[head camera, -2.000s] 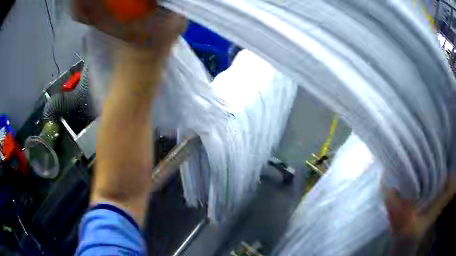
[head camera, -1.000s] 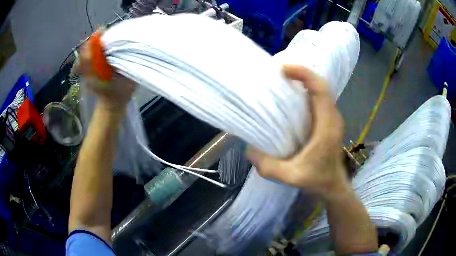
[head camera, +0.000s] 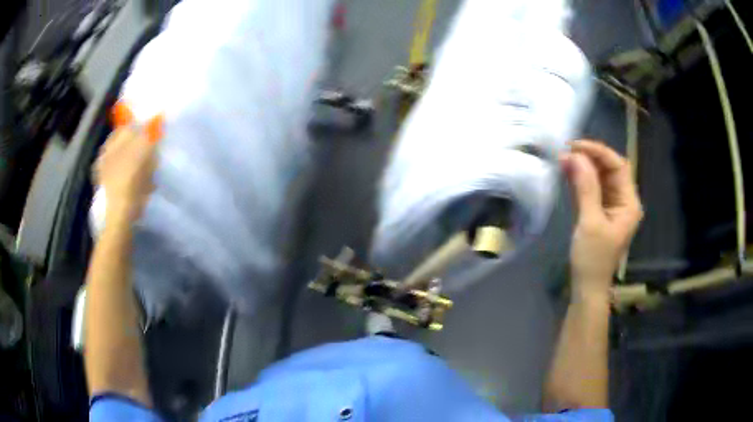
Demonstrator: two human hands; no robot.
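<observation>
A thick row of white cables (head camera: 239, 124) hangs at the left, blurred. A second row of white cables (head camera: 495, 107) hangs at the centre right, around a cream pipe whose round end (head camera: 489, 241) points at me. My left hand (head camera: 130, 165), with orange finger cots on two tips, lies against the left edge of the left row; its two orange tips are apart. My right hand (head camera: 604, 202) is at the right edge of the right row, its fingers bent and its thumb near the index finger. Whether it pinches a cable there cannot be told.
A brassy rack base joint (head camera: 380, 290) is low between the two rows. A dark caster (head camera: 343, 107) stands on the grey floor, near a yellow line (head camera: 423, 37). Cream pipe frames (head camera: 632, 165) are at the right. My blue shirt is at the bottom edge.
The looped bundle that both hands held up is no longer raised. My left hand is now at the left row, my right hand farther right. The view has turned down and right.
</observation>
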